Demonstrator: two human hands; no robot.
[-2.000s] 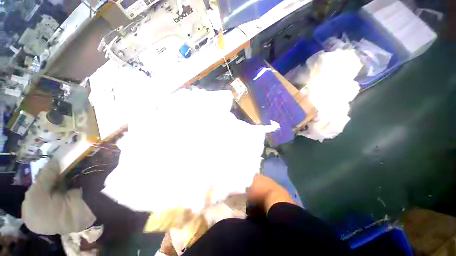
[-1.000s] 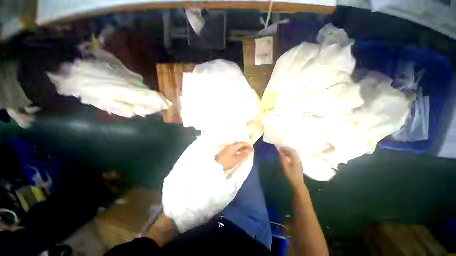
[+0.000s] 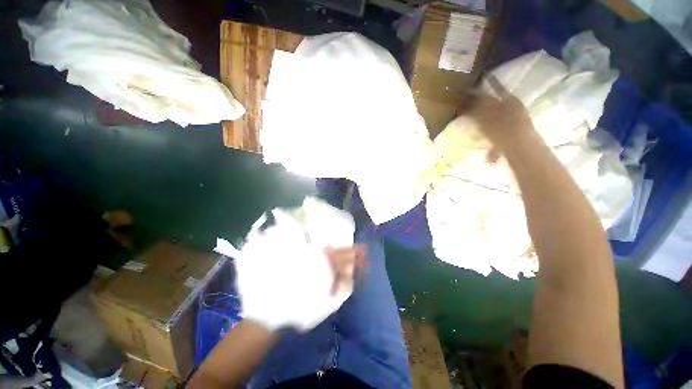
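A bright white garment bundle point(image 3: 284, 262) lies over my left forearm above my lap, overexposed. My left hand point(image 3: 346, 266) is blurred at its right side and holds it. My right hand point(image 3: 497, 118) is stretched forward at the upper edge of a heap of off-white garments point(image 3: 482, 220) at the right; it is blurred and its fingers are partly hidden, so its grip cannot be told. Another white garment pile point(image 3: 341, 106) lies in the middle, touching the right heap and partly covering a brown wooden-looking surface point(image 3: 241, 83).
A labelled carton point(image 3: 448, 53) stands behind the piles. More off-white cloth point(image 3: 129, 64) lies at upper left. A blue crate point(image 3: 671, 167) with white pieces is at far right. A closed carton point(image 3: 155, 296) and a blue basket point(image 3: 216, 319) stand at lower left on the green floor point(image 3: 190, 178).
The view has turned from the sewing table down to the garment piles. Since one second ago, my right hand has moved up and forward over the right heap; the bundle stays on my left arm.
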